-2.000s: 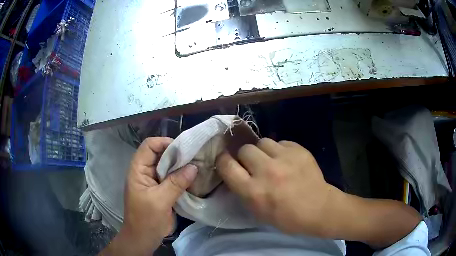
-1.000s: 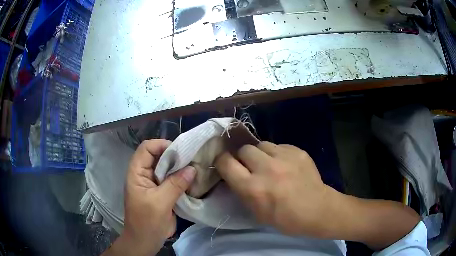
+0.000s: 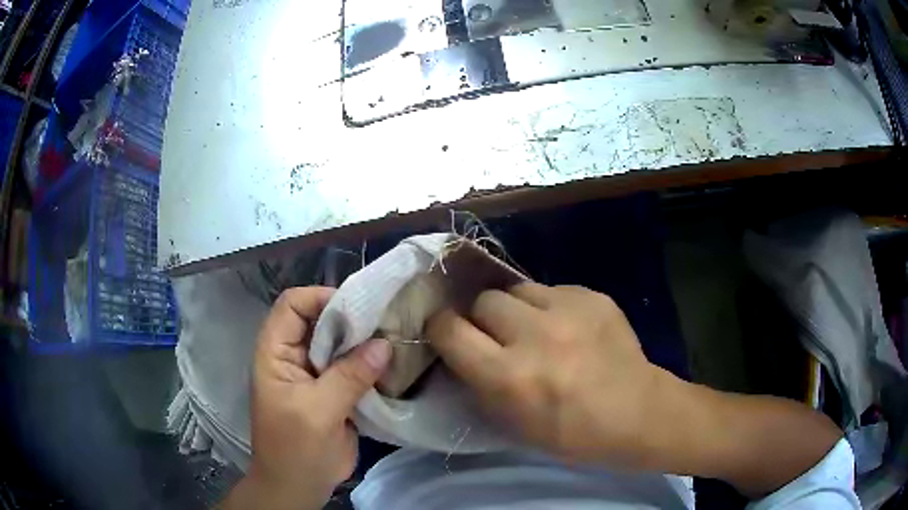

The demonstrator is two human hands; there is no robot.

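Note:
A pale grey ribbed garment piece (image 3: 383, 286) is bunched into a ring over my lap, with its beige inner side (image 3: 410, 314) showing in the opening. My left hand (image 3: 311, 383) pinches its left edge, thumb inside the opening. My right hand (image 3: 558, 369) grips the right side with curled fingers, fingertips inside. A thin pale strand (image 3: 410, 342) runs between the left thumb and the right fingertips; I cannot tell if it is thread or a needle. Loose thread ends (image 3: 460, 239) stick up at the top edge. Another thread hangs on the lower front of the cloth.
A worn white table (image 3: 398, 164) with a chipped front edge lies just beyond the cloth, with a metal plate (image 3: 463, 65) set in it. Blue mesh baskets (image 3: 124, 254) stand at left. Folded pale cloth (image 3: 214, 359) hangs below the table at left, more grey cloth (image 3: 826, 289) at right.
The strand between the left thumb and right fingertips shows longer than before. The loose thread on the lower cloth has shifted slightly. Both hands keep nearly the same hold.

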